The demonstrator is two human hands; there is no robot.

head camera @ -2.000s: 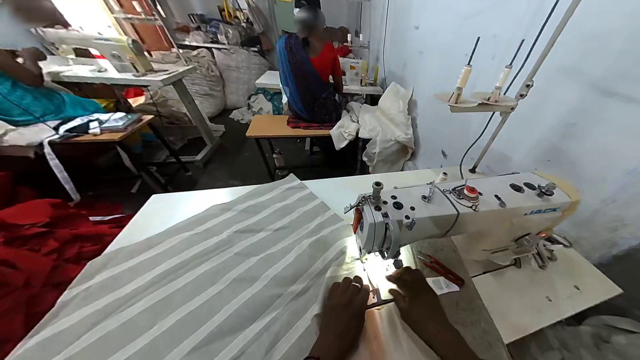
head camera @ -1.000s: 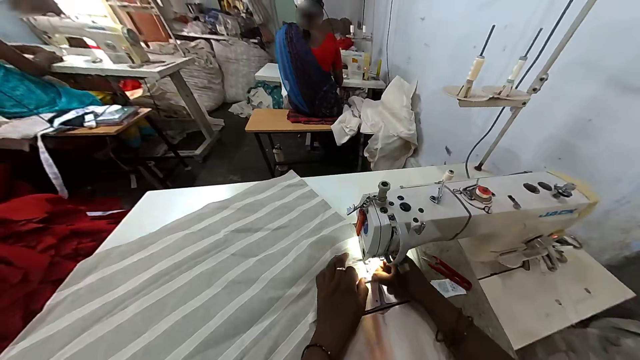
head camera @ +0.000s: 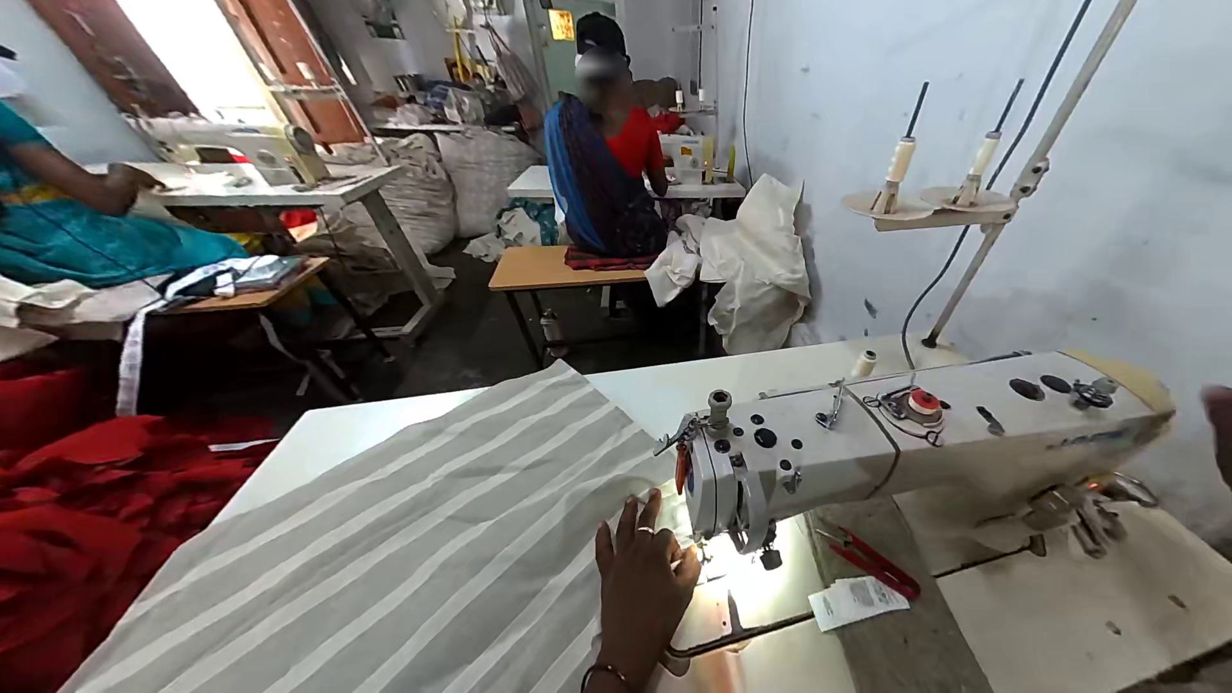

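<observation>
My left hand (head camera: 643, 582), with a ring and a bangle, lies on the grey-and-white striped fabric (head camera: 433, 539), its fingers slightly apart just left of the lit needle area. The fabric spreads over the white sewing table (head camera: 332, 438). Beside the hand stands the head of a white sewing machine (head camera: 818, 448), whose lamp shines on the metal needle plate (head camera: 707, 616). At the far right edge only part of my right hand (head camera: 1220, 428) shows, beyond the end of the machine; its fingers are not clear.
Red-handled thread snips (head camera: 878, 566) and a white printed label (head camera: 857, 603) lie under the machine arm. A thread stand (head camera: 991, 221) with two cones rises behind. Red cloth (head camera: 125, 510) is heaped at left. Two people sit farther off at other machines; a wooden bench (head camera: 553, 269) stands ahead.
My right hand has left the needle area, where it was beside my left hand, and moved to the far right edge. My left hand stays by the needle on the striped fabric.
</observation>
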